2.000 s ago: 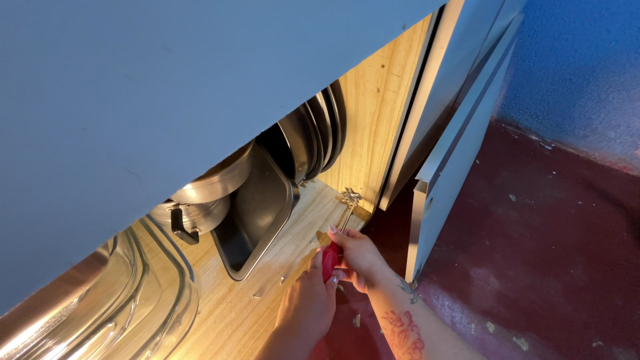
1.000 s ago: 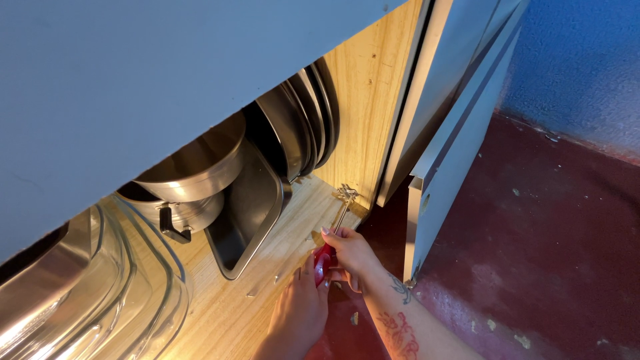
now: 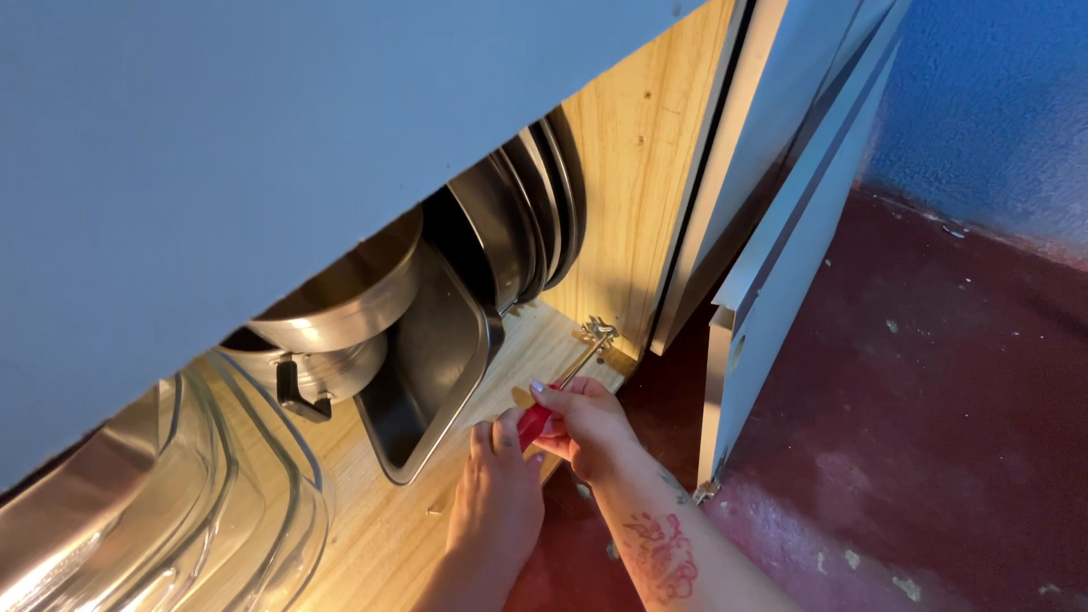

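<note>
My right hand (image 3: 582,421) grips the red handle of a screwdriver (image 3: 534,423) near its front end. The fingers of my left hand (image 3: 501,476) are closed around the rear of the same handle. The metal shaft slants up to a metal hinge plate (image 3: 599,330) at the front lower corner of the cabinet's wooden side panel (image 3: 633,195). Whether the tip sits in a screw is too small to tell. A small metal piece (image 3: 434,511) lies on the wooden cabinet floor (image 3: 365,510), left of my left hand.
Inside the cabinet stand a dark rectangular baking pan (image 3: 425,365), upright round pans (image 3: 518,212), stacked metal pots (image 3: 340,314) with a black handle and clear glass dishes (image 3: 246,493). A grey cabinet door (image 3: 790,246) stands at the right above the dark red floor (image 3: 918,408).
Both hands stay on the screwdriver, its shaft still at the hinge plate. My left hand has its fingers a little farther up around the handle. The view has shifted slightly.
</note>
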